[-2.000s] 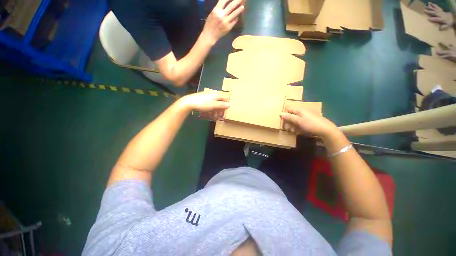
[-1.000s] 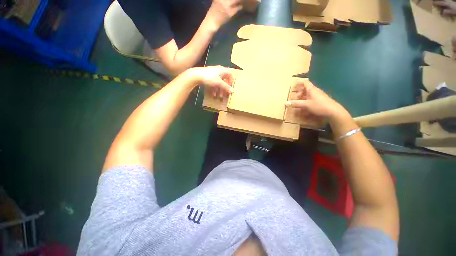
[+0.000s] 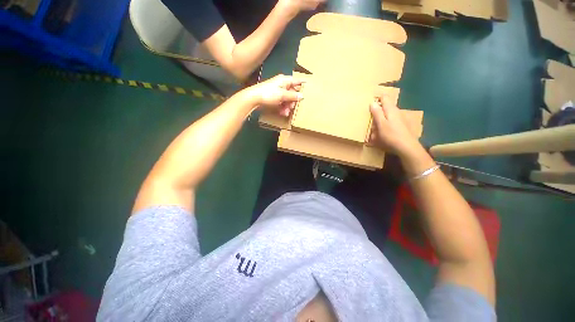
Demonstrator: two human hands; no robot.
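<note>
A brown die-cut mailer blank lies in front of me at the table edge, its lid panel with rounded, notched corners pointing away from me. Side flaps stick out left and right, and a front panel shows at the near end. My left hand grips the blank's left edge with thumb and fingers. My right hand grips its right edge, thumb on top near the crease. The fingers under and behind the edges are partly hidden.
A person's arm reaches in at the top left. Neighbours' cardboard lies at the far side, and more blanks at the right. A cream pipe rail runs in from the right. A red stool stands below, blue shelving at upper left.
The blank sits a little higher and further right in view. My right hand has moved from over the right flap onto the panel's edge. The neighbour's hand is now at the top edge.
</note>
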